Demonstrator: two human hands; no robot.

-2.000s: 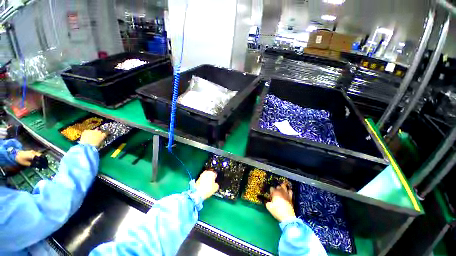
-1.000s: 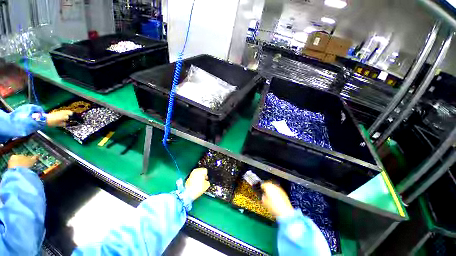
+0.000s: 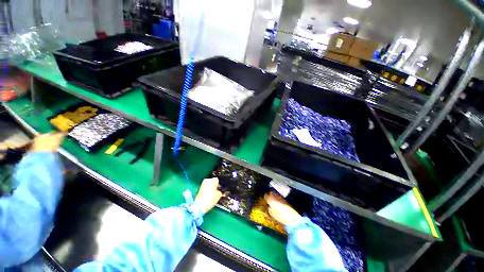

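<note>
My left hand (image 3: 208, 195) is at the left edge of the tray of dark shiny components (image 3: 239, 183), fingertips among the parts. My right hand (image 3: 282, 208) reaches over the small golden-yellow components (image 3: 261, 215), fingers pointing down to them. Its fingertips are blurred, and whether either hand holds a part cannot be told. A small white paper label (image 3: 279, 187) shows just behind my right hand. Blue-violet components (image 3: 334, 223) fill the tray to the right, partly hidden by the upper shelf edge and my right sleeve.
Large black bins (image 3: 212, 122) stand on the upper shelf above the trays. A blue coiled cord (image 3: 183, 106) hangs before them. A metal post (image 3: 158, 159) supports the shelf. Conveyor rails run along the front. Another person's blue sleeve (image 3: 34, 196) is at left, near trays of yellow and silver-white parts (image 3: 98, 130).
My right hand has shifted slightly left, onto the yellow parts, and the white label now shows behind it. My left hand has barely moved. The neighbour's hands at left have changed position.
</note>
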